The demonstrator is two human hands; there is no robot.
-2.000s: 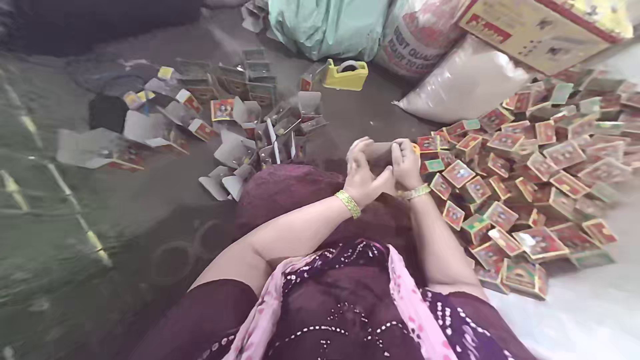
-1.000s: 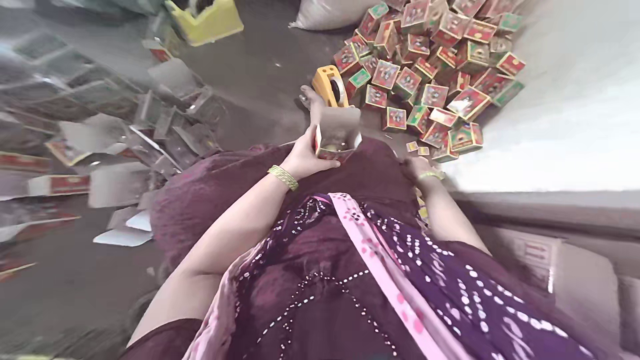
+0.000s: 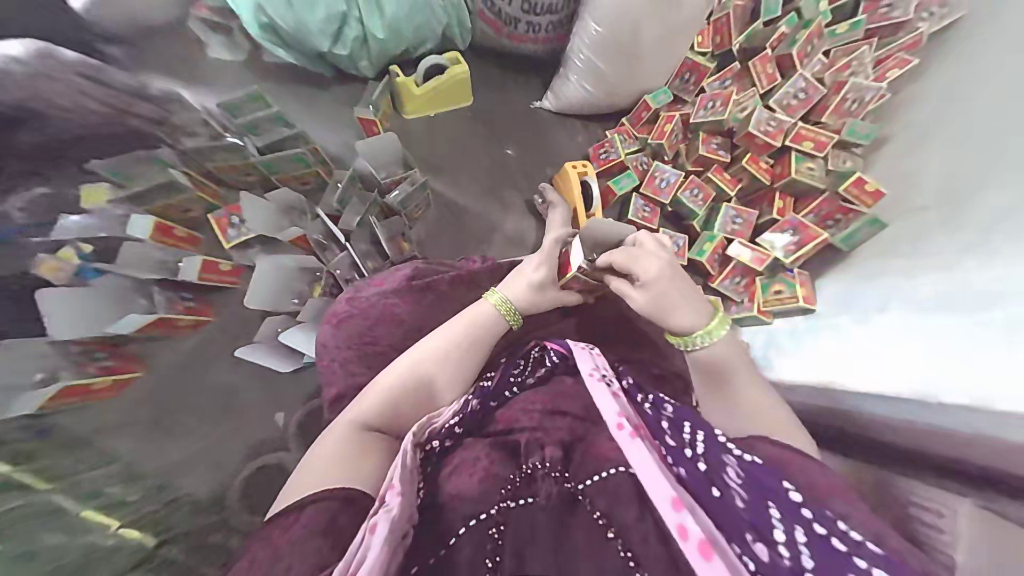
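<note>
My left hand point(image 3: 546, 268) grips a small printed cardboard box point(image 3: 582, 268) from its left side, over my lap. The grey inner side of the box's raised flap point(image 3: 606, 237) faces up. My right hand point(image 3: 646, 276) is at the box's right side, its fingers at the flap and the opening; whether they pinch anything is hidden. Just beyond the box stands an orange tape dispenser point(image 3: 578, 192) with a roll of tape, close to my left fingertips.
Closed red and green boxes point(image 3: 736, 220) lie heaped at the right. Open-flapped boxes point(image 3: 280, 280) spread over the floor at the left. A yellow tape dispenser point(image 3: 433, 90), a white sack point(image 3: 620, 56) and a green bag point(image 3: 352, 32) are farther back.
My right hand has come up from beside my right knee to the box in my left hand. The view has shifted, showing more of the heap and sacks.
</note>
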